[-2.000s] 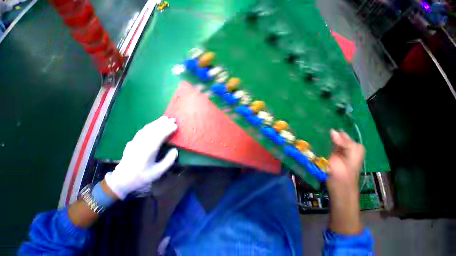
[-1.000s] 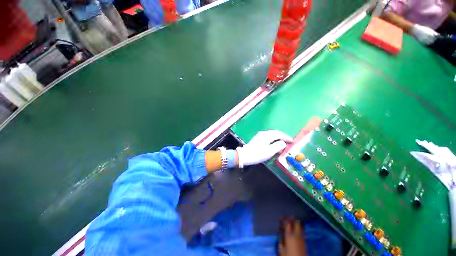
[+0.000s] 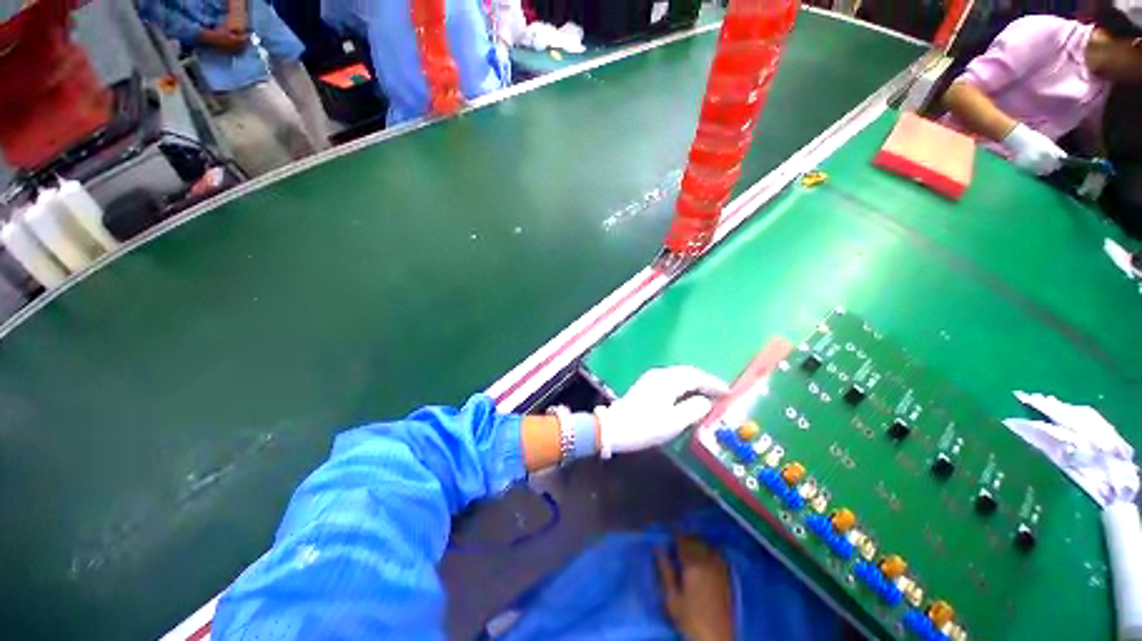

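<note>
The green circuit board panel (image 3: 827, 457) lies flat on a red pad (image 3: 764, 361) at the right. A row of blue discs (image 3: 829, 536) and copper-orange coils (image 3: 842, 517) runs along its near edge, with black components (image 3: 943, 463) farther in. My left hand (image 3: 658, 410), in a white glove, rests at the left corner of panel and pad; its fingertips touch there, and whether they grip is unclear. My bare right hand (image 3: 696, 589) lies low on my blue-clothed lap, fingers slightly apart, holding nothing visible.
A crumpled white wipe (image 3: 1077, 448) and white glue bottle (image 3: 1126, 570) lie at the right edge of the green mat. A red-wrapped post (image 3: 733, 125) stands by the dark green conveyor (image 3: 376, 301). A person with a white glove (image 3: 1034, 149) works beside another red block (image 3: 927, 155).
Since two seconds ago the panel was laid down on the red pad and my right hand let go and dropped to my lap. The view swung left.
</note>
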